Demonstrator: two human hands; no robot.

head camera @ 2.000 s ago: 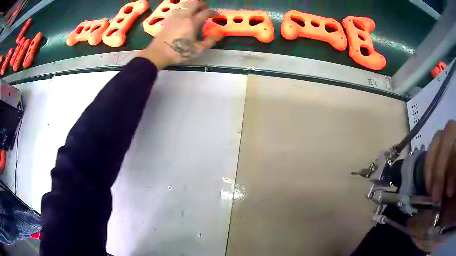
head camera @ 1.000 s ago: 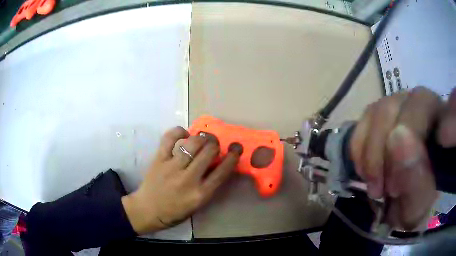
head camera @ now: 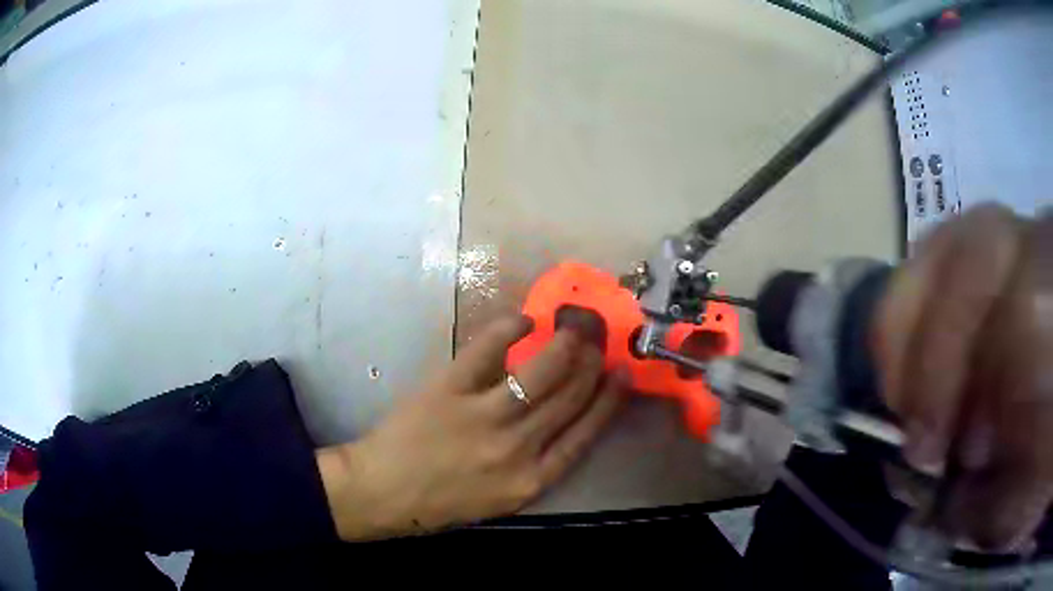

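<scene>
The orange controller-shaped housing lies on the beige board near its front edge. My left hand holds its left part, with fingers at the left large opening. My right hand grips the electric screwdriver, blurred, at the right. The silver screwdriver nose is over the middle and right of the housing and hides part of it. Whether the tip touches the housing cannot be told. The dark feed hose runs from the nose to the upper right.
The white sheet covers the bench at left, with small specks on it. The beige board lies at right. A white-grey control box with vent dots and round connectors stands at the right. A thin pale tube loops below the screwdriver.
My left hand has come back from the conveyor with a housing onto the bench, then shifted slightly right. The screwdriver has moved left, its nose now over the housing.
</scene>
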